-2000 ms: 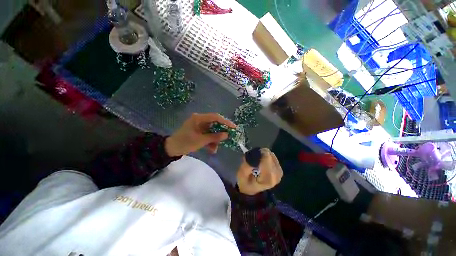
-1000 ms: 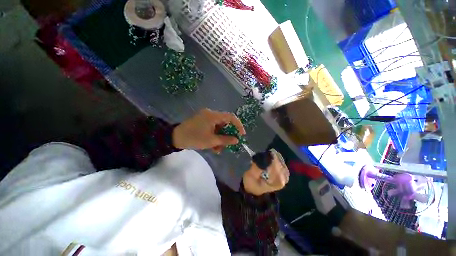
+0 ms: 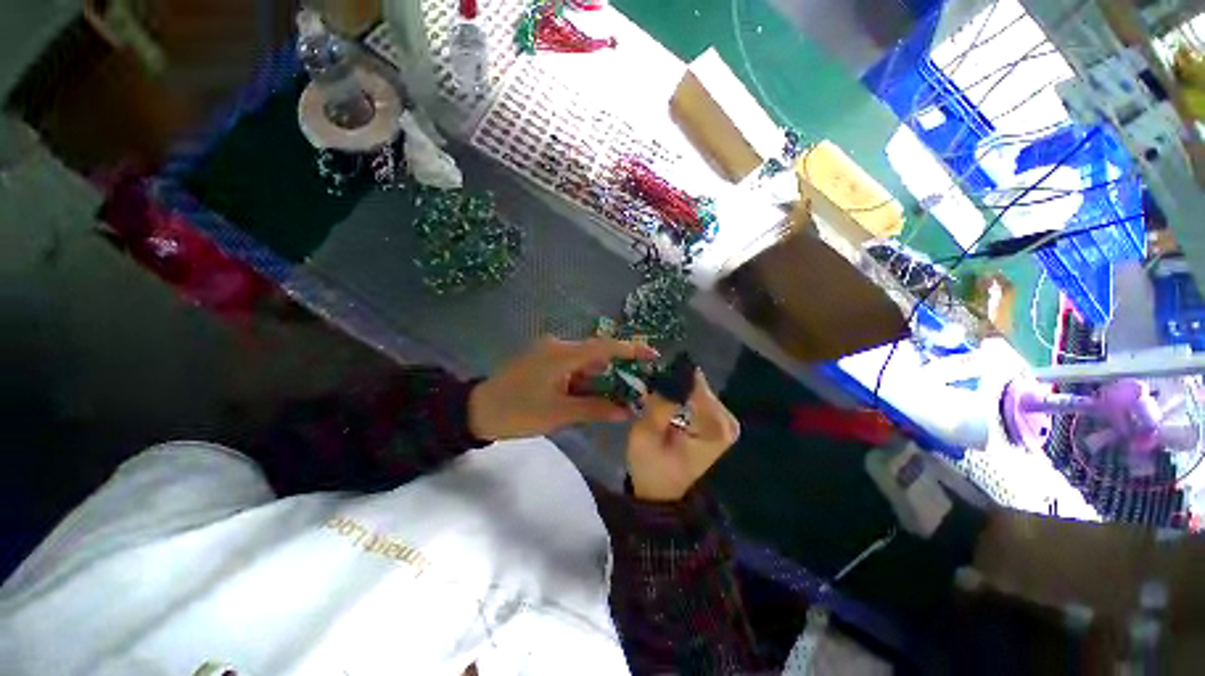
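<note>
My left hand [image 3: 548, 387] holds a small green circuit board [image 3: 616, 380] in its fingertips, partly covered by the fingers. My right hand [image 3: 682, 439] holds a handheld tool [image 3: 675, 379] with a dark rounded handle. Its narrow pale tip points at the board, close to my left fingers; whether it touches is unclear. A group of green boards [image 3: 656, 304] lies on the grey mat just beyond my hands. A larger tangled green board pile [image 3: 465, 242] lies on the mat further left.
A white perforated tray [image 3: 529, 130] with red-wired parts [image 3: 657, 196] is behind the mat. An open cardboard box [image 3: 815, 291] stands behind my right hand. A pale roll [image 3: 349, 110] with a clear bottle and crumpled white tissue [image 3: 430, 157] are far left. A red-handled item [image 3: 839, 423] is right.
My hands have come closer together, and the dark tool handle now sits nearer my left fingertips. The camera view has shifted back and forth. Both hands keep hold of the board and tool.
</note>
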